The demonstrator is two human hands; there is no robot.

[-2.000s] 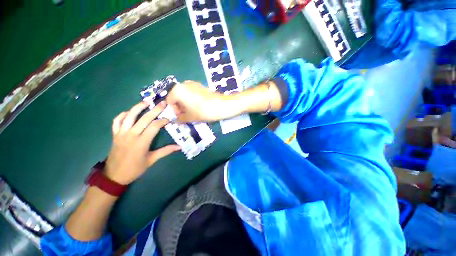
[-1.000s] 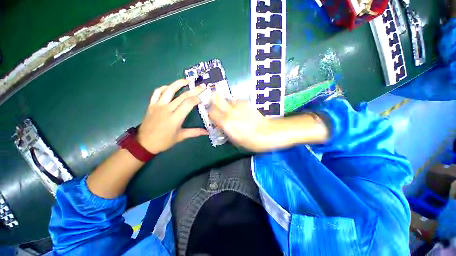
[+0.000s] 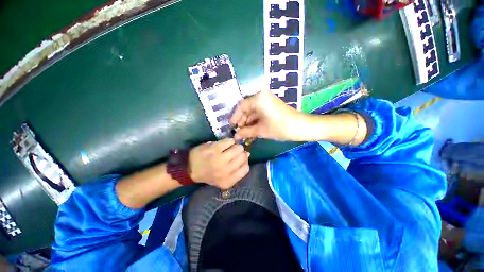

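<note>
A silvery-white phone mid-frame (image 3: 218, 98) lies on the green bench in front of me, speckled board end away from me, with a black sticker (image 3: 216, 77) on that end. My left hand (image 3: 220, 163) is curled at the frame's lower end, its fingertips on a tiny brown piece (image 3: 248, 142). My right hand (image 3: 268, 117) is bent over the frame's lower right edge, fingertips pinched close to my left ones; whether they hold anything is unclear. The fingers hide the frame's lower right corner. A white backing sheet (image 3: 285, 50) with black stickers lies behind my right hand.
A green-and-blue flat item (image 3: 334, 95) lies beyond my right forearm. Spare sticker sheets (image 3: 422, 42) and a red bin (image 3: 379, 7) are at the upper right. Another frame (image 3: 45, 167) lies at left, beside my left sleeve. A worn pale edge (image 3: 69, 45) crosses the upper left.
My left hand has moved from the frame's left side to its lower end and curled. My right hand has drawn off the frame's middle, uncovering it. The black sticker now shows fully.
</note>
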